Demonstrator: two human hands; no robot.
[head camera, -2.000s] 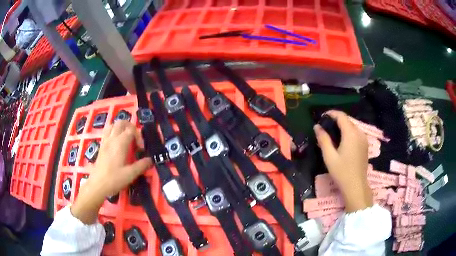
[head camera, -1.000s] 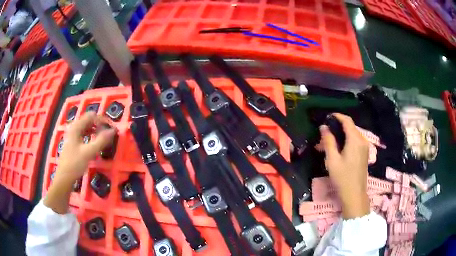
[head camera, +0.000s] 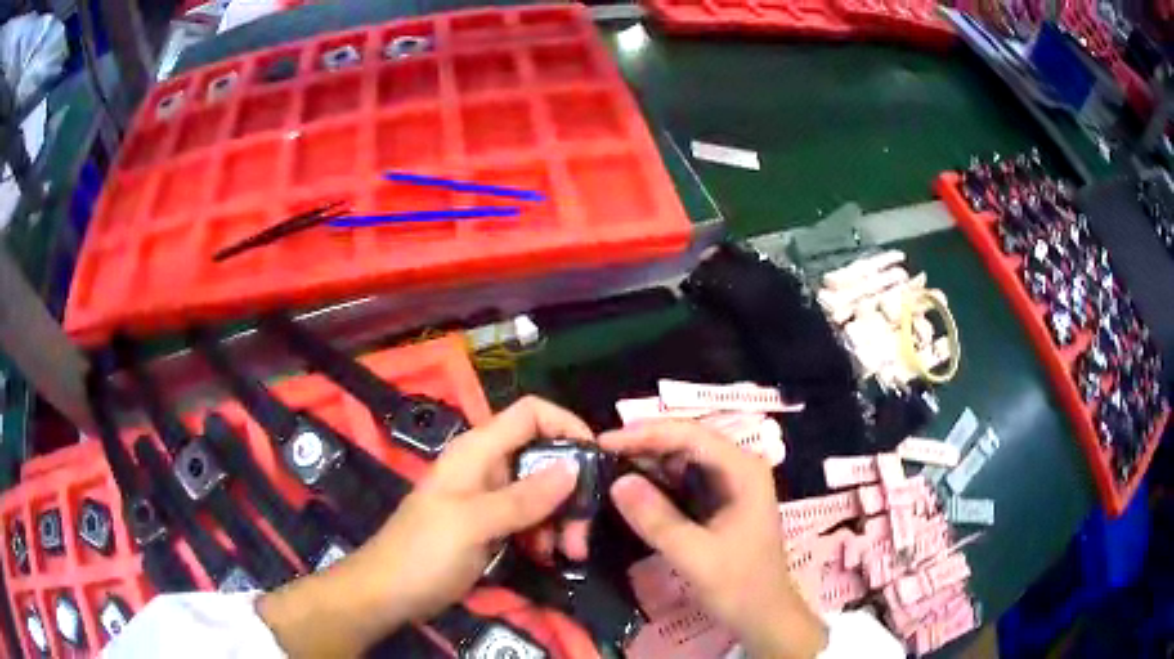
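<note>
My left hand (head camera: 496, 483) holds a dark smartwatch body (head camera: 556, 461) by its edges, with the thumb on its face. My right hand (head camera: 702, 515) is right beside it and pinches a black watch strap (head camera: 670, 479) at the case's right side. The fingers hide where strap and case meet. Strapped smartwatches (head camera: 307, 451) lie in overlapping rows on the near red pocket tray (head camera: 444, 373), left of my hands. Bare watch bodies (head camera: 94, 521) sit in its left pockets. The black strap heap (head camera: 773, 322) lies behind and right of my hands.
Pink straps (head camera: 888, 547) are piled at right, with cream straps (head camera: 882, 315) and a yellow ring (head camera: 930, 337) beyond. A raised red tray (head camera: 373, 258) carries dark tweezers (head camera: 281, 232) and blue sticks (head camera: 444, 216). Another red tray (head camera: 1058, 348), full of small parts, stands far right.
The view has swung to the right. My left hand has moved from the near tray and now holds a watch body. My two hands, earlier far apart, have come together.
</note>
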